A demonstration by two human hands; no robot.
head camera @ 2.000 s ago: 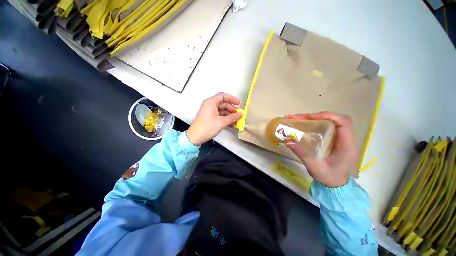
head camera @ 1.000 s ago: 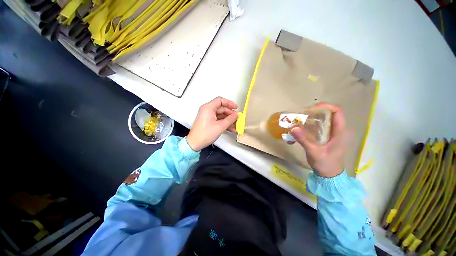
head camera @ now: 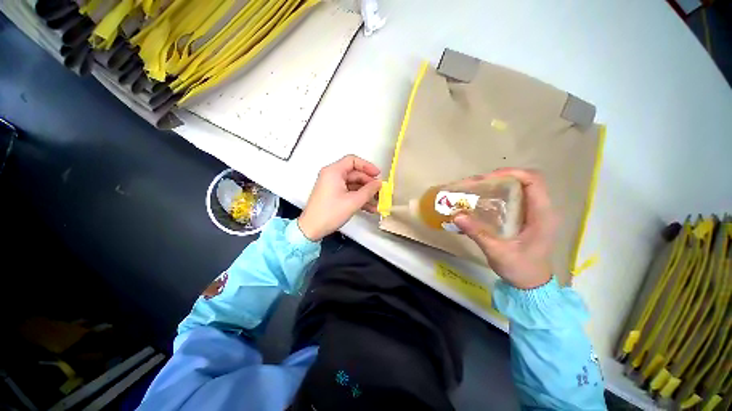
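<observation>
The grey-beige bag panel lies flat on the table, with yellow binding tape along its left side edge. My left hand pinches the tape's end at the near-left corner between thumb and fingers. My right hand grips the clear glue bottle, which lies tilted on its side with amber liquid towards the nozzle. The pale nozzle points left and its tip is at the tape by the corner. Two grey-brown tabs sit on the far edge. A small yellow patch is near the panel's upper middle.
A fanned stack of panels stands at the upper left on a pale board. Another stack is at the right. A white bin with yellow scraps is below the table edge. A yellow strip lies at the near edge.
The right hand has moved the bottle left and slightly down, bringing the nozzle to the tape at the corner. My left hand keeps its pinch with little movement.
</observation>
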